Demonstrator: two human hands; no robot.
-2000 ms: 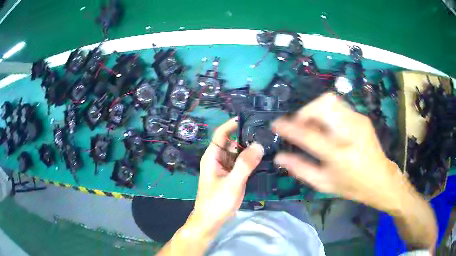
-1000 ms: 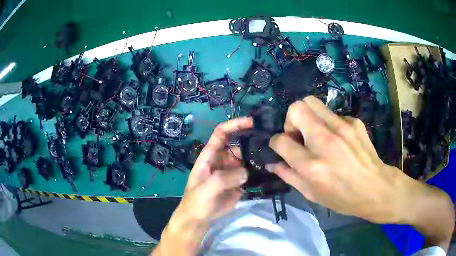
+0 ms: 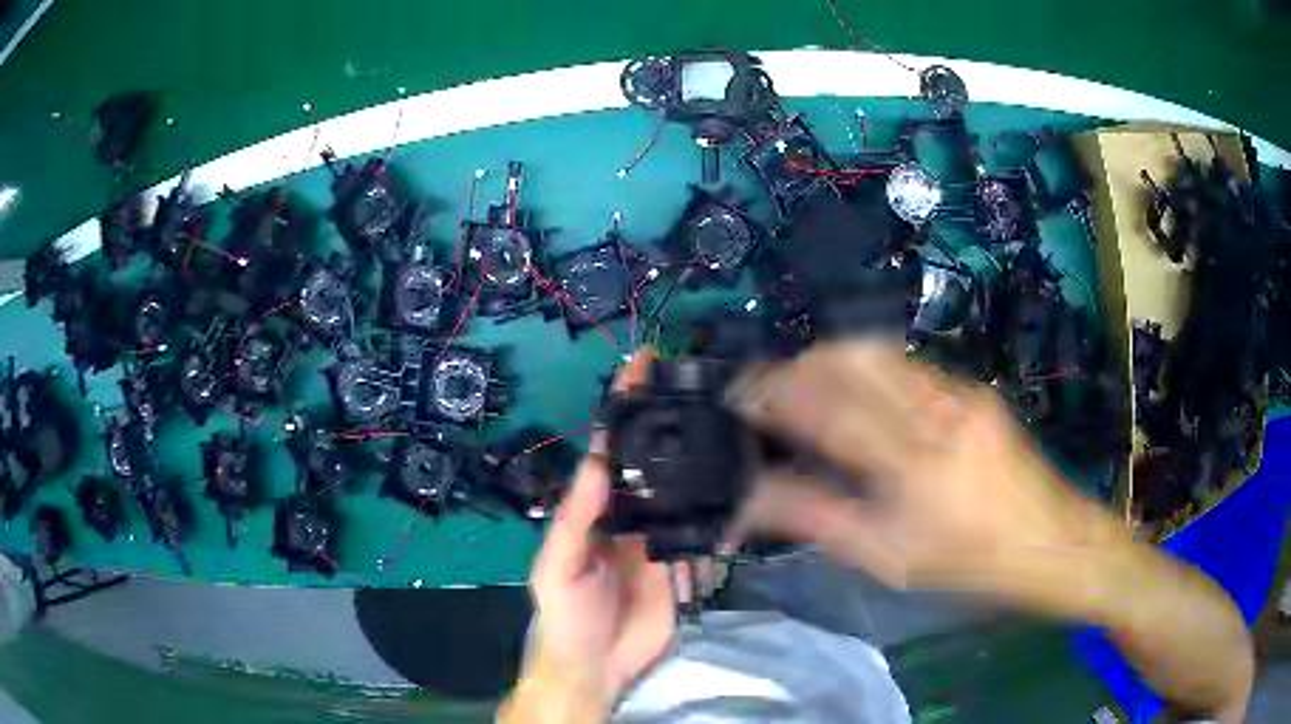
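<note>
A black squarish housing unit (image 3: 677, 460) with a round centre is held in front of me, above the bench's near edge. My left hand (image 3: 602, 580) holds it from the left and below. My right hand (image 3: 906, 467) is blurred, at the unit's right side, with its fingers spread around something dark. Whether it grips the unit or a separate part cannot be told. The fingertips are partly lost in blur against the dark parts behind.
Many part-assembled units (image 3: 457, 385) with red and black leads cover the teal mat (image 3: 545, 156). A cardboard tray (image 3: 1111, 283) heaped with black parts stands at right, above a blue bin (image 3: 1232, 566). A white rail (image 3: 510, 96) borders the green belt (image 3: 425, 43) beyond.
The held unit has moved slightly left and now shows its squarish face more fully. My left hand has opened out under it. My right hand has shifted and blurred. The whole bench view has drifted left.
</note>
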